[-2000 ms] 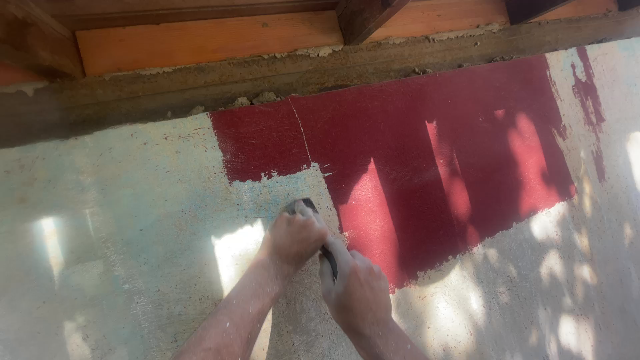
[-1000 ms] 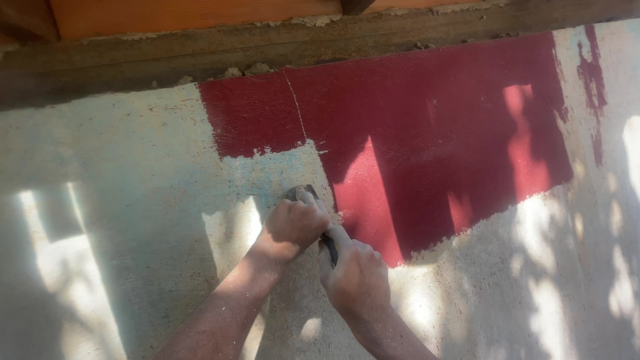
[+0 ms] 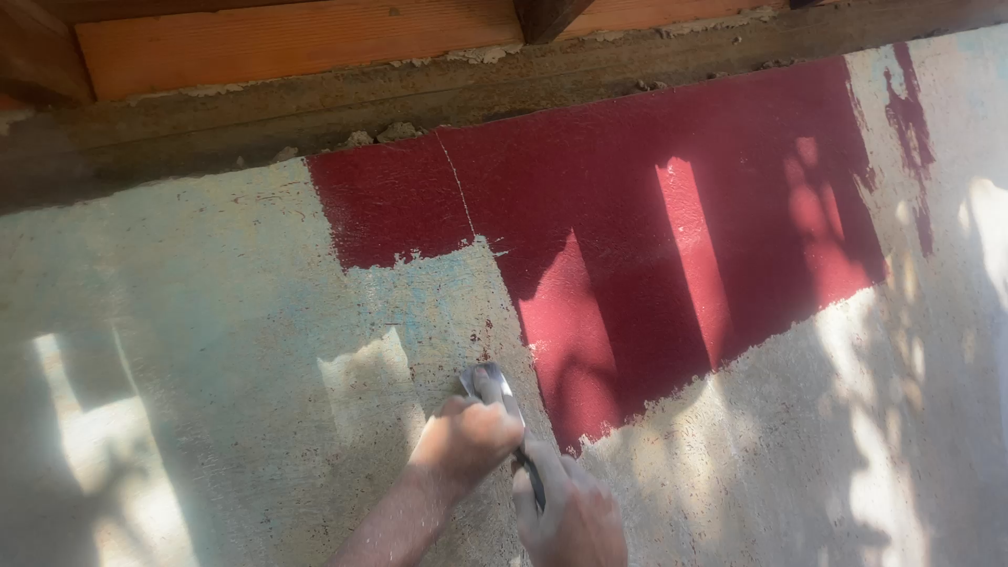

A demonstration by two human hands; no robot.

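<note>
A scraper (image 3: 487, 379) with a metal blade and a dark handle lies with its blade against the pale, scraped part of the wall (image 3: 409, 315). My left hand (image 3: 471, 433) grips it near the blade, fingers pressed on top. Farther down, my right hand (image 3: 571, 504) is closed round the handle. Both hands look dusty and slightly blurred. Just right of the blade runs the left edge of a large patch of dark red paint (image 3: 630, 315). A narrower red part reaches left above the hands, crossed by a thin pale line.
Along the wall's top runs a rough wooden beam (image 3: 299, 118) with crumbs of mortar on it. Orange boards (image 3: 299, 47) and a dark rafter (image 3: 547, 16) are above. Thin red streaks (image 3: 909, 118) mark the wall at right. Sunlight and shadow dapple the surface.
Both hands keep their hold on the scraper. The blade is now lower against the red patch than in the earlier frames. The view has shifted up and down somewhat.
</note>
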